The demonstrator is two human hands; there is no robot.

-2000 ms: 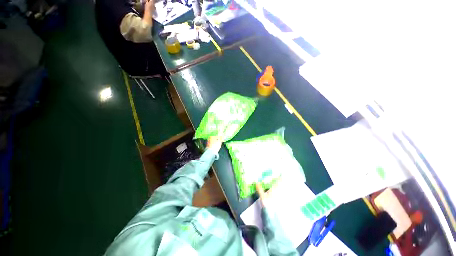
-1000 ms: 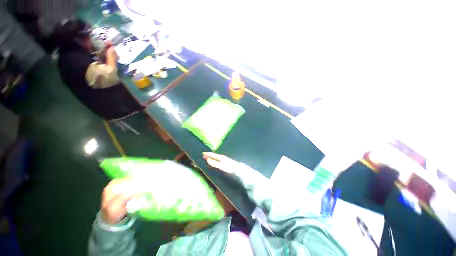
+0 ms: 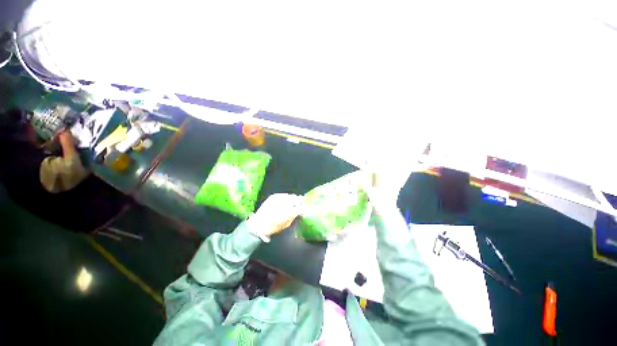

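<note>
A clear bag of bright-green parts [image 3: 335, 208] is held up over the bench between my two hands. My left hand [image 3: 277, 213] grips its left end. My right hand [image 3: 387, 181] is at its upper right end, washed out by the lamp glare, its fingers hard to make out. A second bag of green parts [image 3: 235, 181] lies on the bench to the left, apart from my hands. A small black part [image 3: 360, 278] lies on the white paper [image 3: 341, 267] below the held bag.
A caliper [image 3: 473, 260], a pen [image 3: 499, 257] and an orange-handled knife [image 3: 550, 311] lie to the right. A black rectangle [image 3: 454, 189] is at the back right. An orange-topped container [image 3: 253, 134] stands at the back. Another person's arm [image 3: 64, 165] is at far left. Bright lamp glare fills the top.
The view has turned to the right. The held bag has moved from the left, over the bench edge, to the middle above the bench. My right hand has come to its right end.
</note>
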